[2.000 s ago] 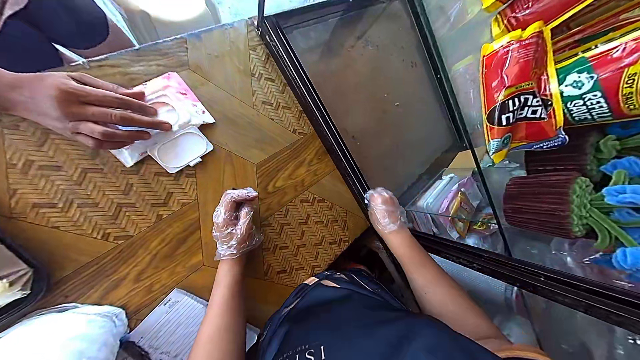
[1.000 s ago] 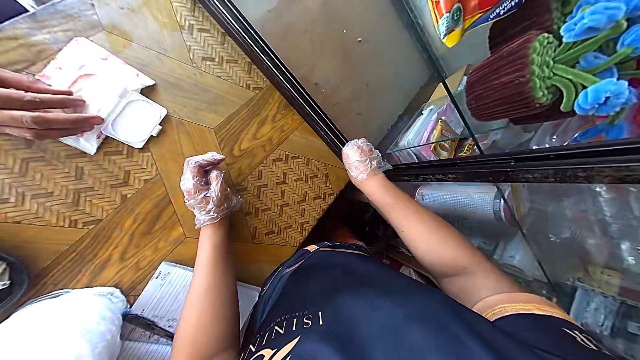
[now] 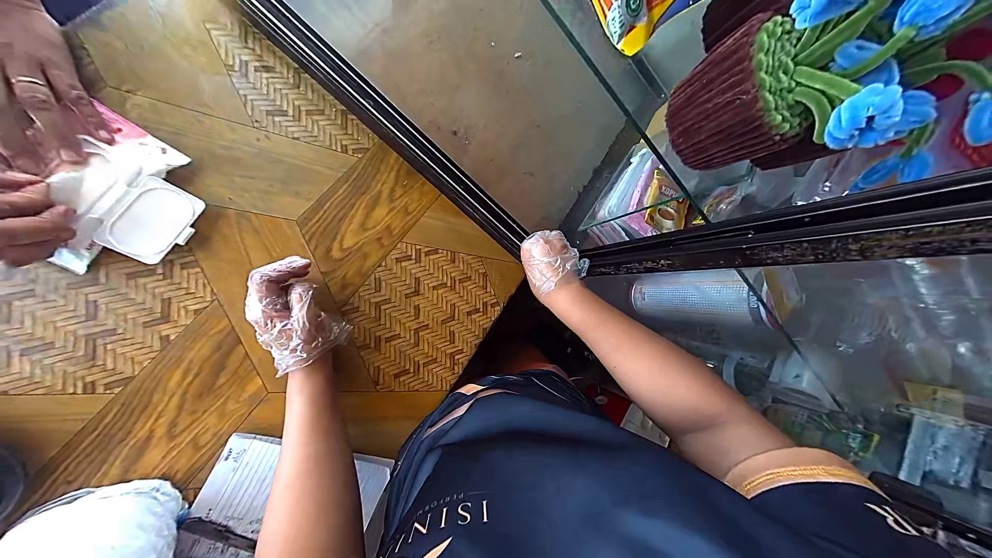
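My left hand [image 3: 291,314], in a clear plastic glove, is loosely curled above the wood-patterned tabletop [image 3: 372,201], and no object shows in it. My right hand [image 3: 550,260], gloved the same way, is closed and rests at the black frame edge of the glass display case [image 3: 387,116]; whether it grips the frame is hidden. At the left, another person's hands are at a pack of wipes [image 3: 151,221] with its white lid open, one of them pulling at a white wipe [image 3: 85,182].
Lined paper [image 3: 240,473] and a white plastic bag [image 3: 101,523] lie at the lower left. Inside the case stand a maroon pot of blue pipe-cleaner flowers [image 3: 728,101] and small sachets [image 3: 666,198]. A dark round container [image 3: 9,477] is at the left edge.
The other person's second hand has come into view, and a wipe now shows lifted at the pack. My hands keep much the same poses. The view has shifted.
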